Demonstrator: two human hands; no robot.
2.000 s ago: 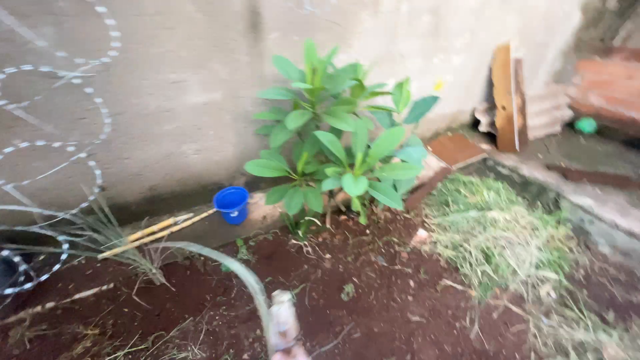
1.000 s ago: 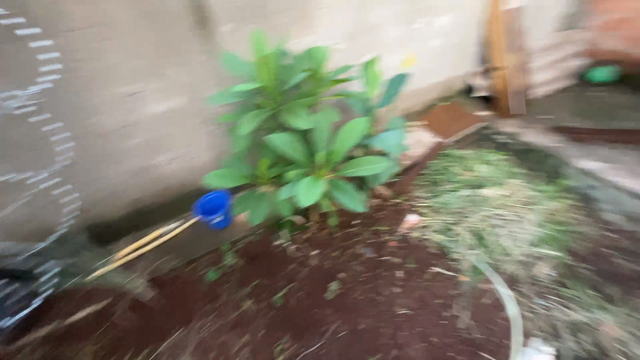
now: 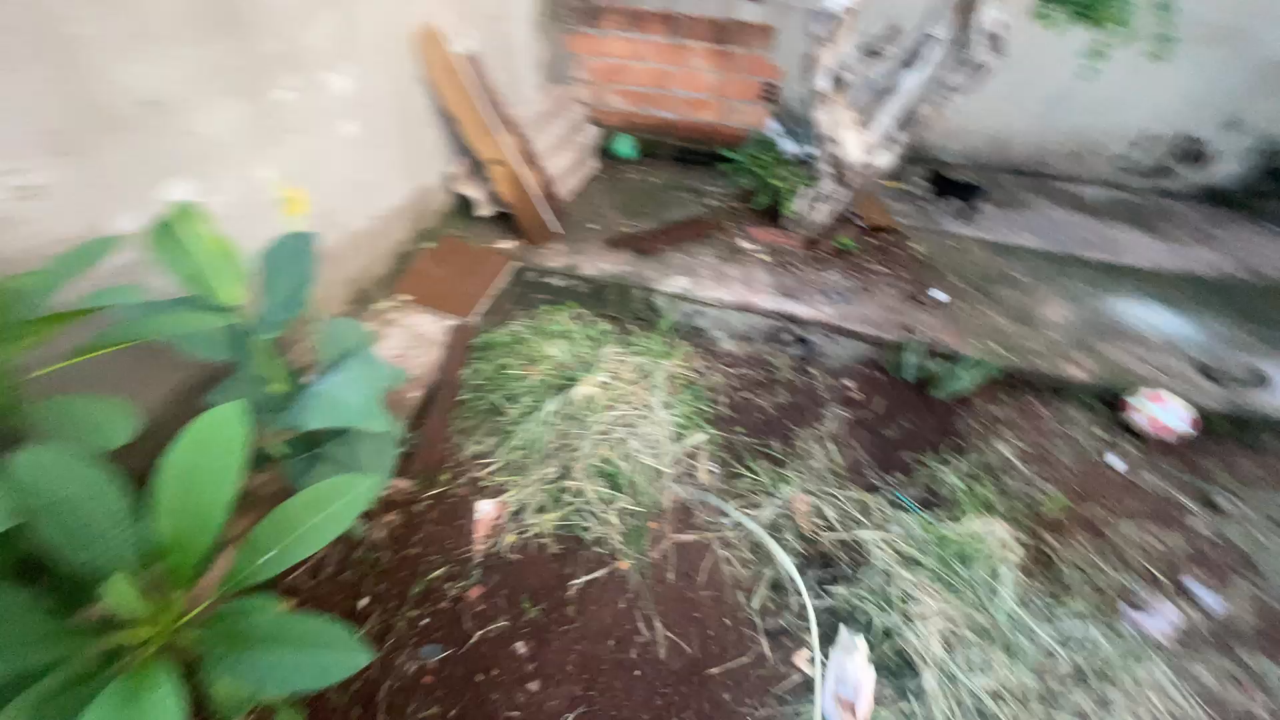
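At the bottom edge, right of the middle, a small whitish and pinkish thing (image 3: 850, 675) shows, strongly blurred. It may be a nozzle or bottle neck with part of my right hand on it, but the blur hides which. Beside it a thin pale arc (image 3: 775, 550), a hose or a jet of water, curves up and left to the cut grass. A heap of cut grass (image 3: 590, 430) lies on the reddish-brown soil (image 3: 560, 640). Large green leaves of a shrub (image 3: 200, 490) fill the left side. My left hand does not show.
A wooden board (image 3: 490, 140) leans on the wall near a low brick wall (image 3: 680, 75). A tree trunk (image 3: 850, 120) rises behind the concrete ledge (image 3: 780, 280). A red and white ball (image 3: 1160, 414) lies at the right. More dry grass (image 3: 950, 600) covers the lower right soil.
The view has swung right, so the blue bucket and the coiled razor wire are out of frame. The pale arc, which reached toward the bucket side two seconds ago, now ends by the grass heap.
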